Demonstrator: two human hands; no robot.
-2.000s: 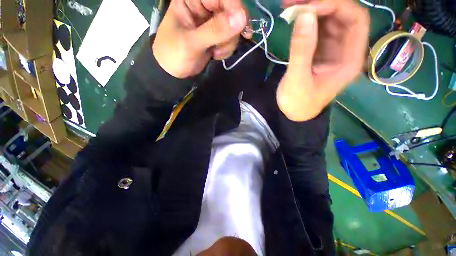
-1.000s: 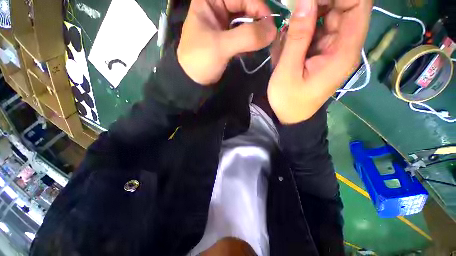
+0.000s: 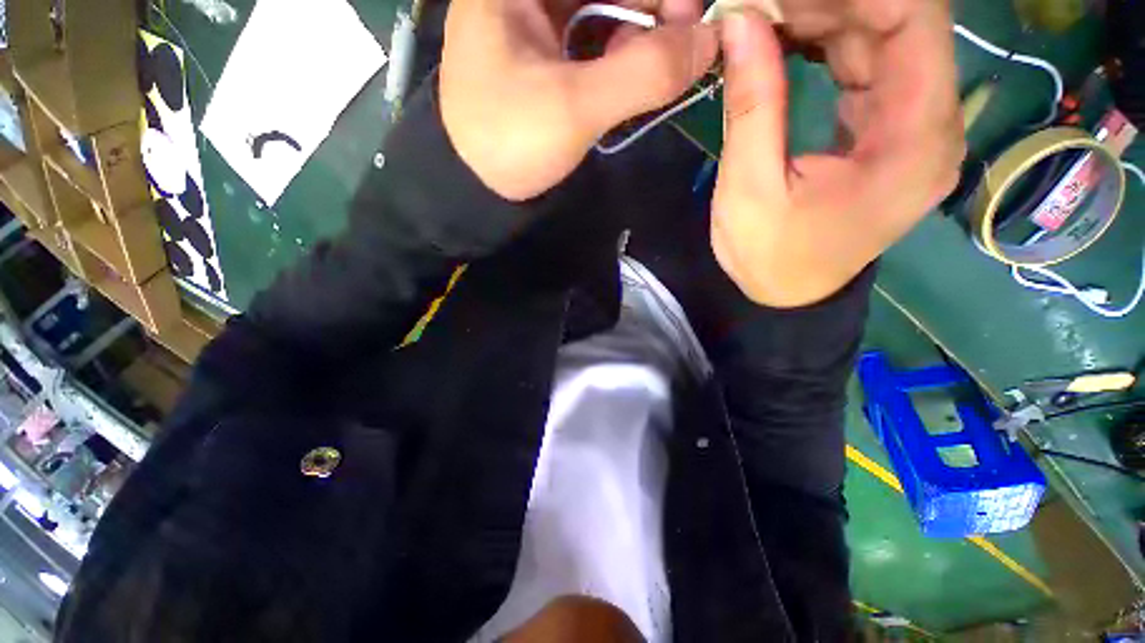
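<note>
My left hand (image 3: pixel 540 101) and my right hand (image 3: pixel 835 151) meet at the top edge, which cuts off some fingers. A small cream masking tape piece (image 3: pixel 751 10) is pinched between my right thumb and fingers, against my left thumb tip. The white cable (image 3: pixel 609 13) loops by my left fingers, and a thin part of it runs below my left thumb up to the pinch. My left fingers hold the cable at the pinch. The wire ends are hidden by the fingers and tape.
The masking tape roll (image 3: pixel 1048 197) lies right on the green bench, white cord around it. A blue plastic object (image 3: pixel 951 446) is below the bench edge. White paper (image 3: pixel 295 94) and cardboard compartments (image 3: pixel 94 163) are left. A light-handled tool (image 3: pixel 1095 387) lies far right.
My hands were apart, with the tape on my right thumb side; they have come together, and the tape now sits at the joined fingertips. The view has shifted slightly.
</note>
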